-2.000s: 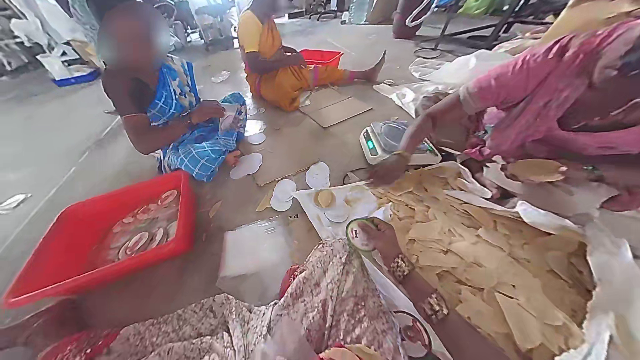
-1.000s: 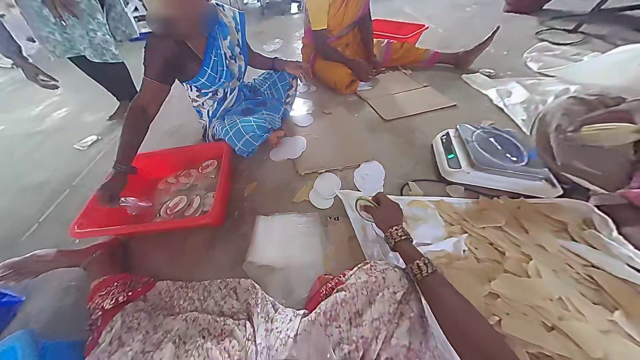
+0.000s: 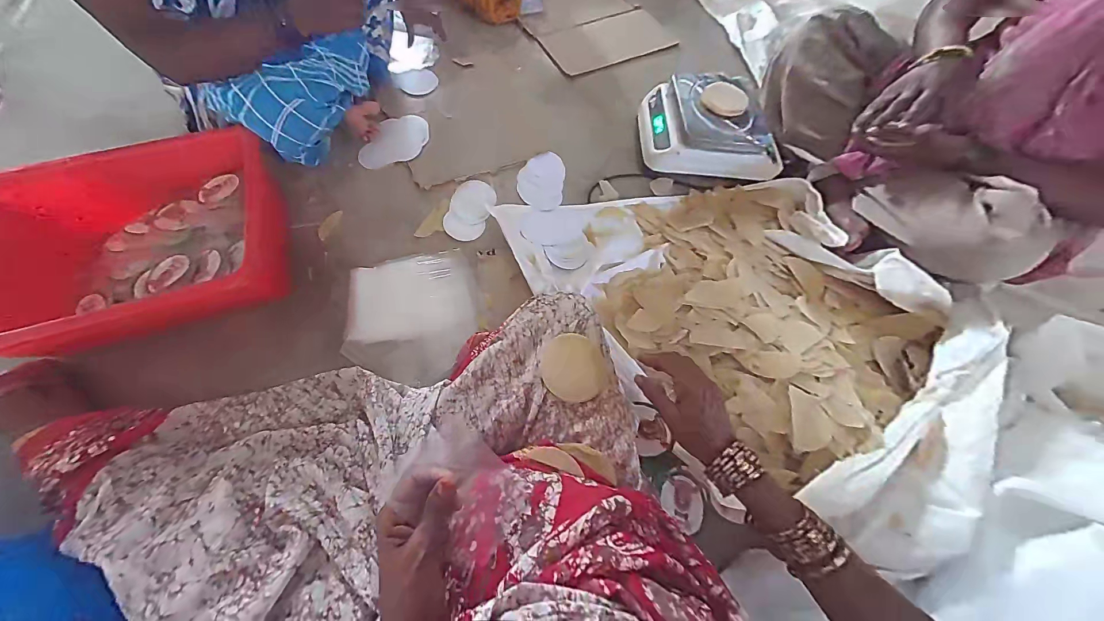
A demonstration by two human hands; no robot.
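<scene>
My left hand (image 3: 418, 539) is at the lower middle, shut on a clear plastic bag (image 3: 444, 461) above my lap. My right hand (image 3: 690, 405), with bangles on its wrist, is between my knee and the heap of thin, pale brown flakes (image 3: 759, 319). Its fingers curl downward, and what is under them is hidden. Close below it lie round printed labels (image 3: 683, 502). A round tan disc (image 3: 573, 368) rests on the patterned cloth over my knee, and more tan discs (image 3: 556, 460) are partly tucked in the red cloth of my lap.
At left is a red plastic tub (image 3: 276, 224) holding packed discs. Clear plastic sheets or bags (image 3: 412, 302) lie before my lap. White paper discs (image 3: 470, 207) lie beyond. A digital scale (image 3: 668, 151) bears a tan disc. One person sits at upper left, another at right.
My right hand has drawn back toward my lap from the white discs, where it held a round label. A tan disc is now on the scale. The view has tilted downward.
</scene>
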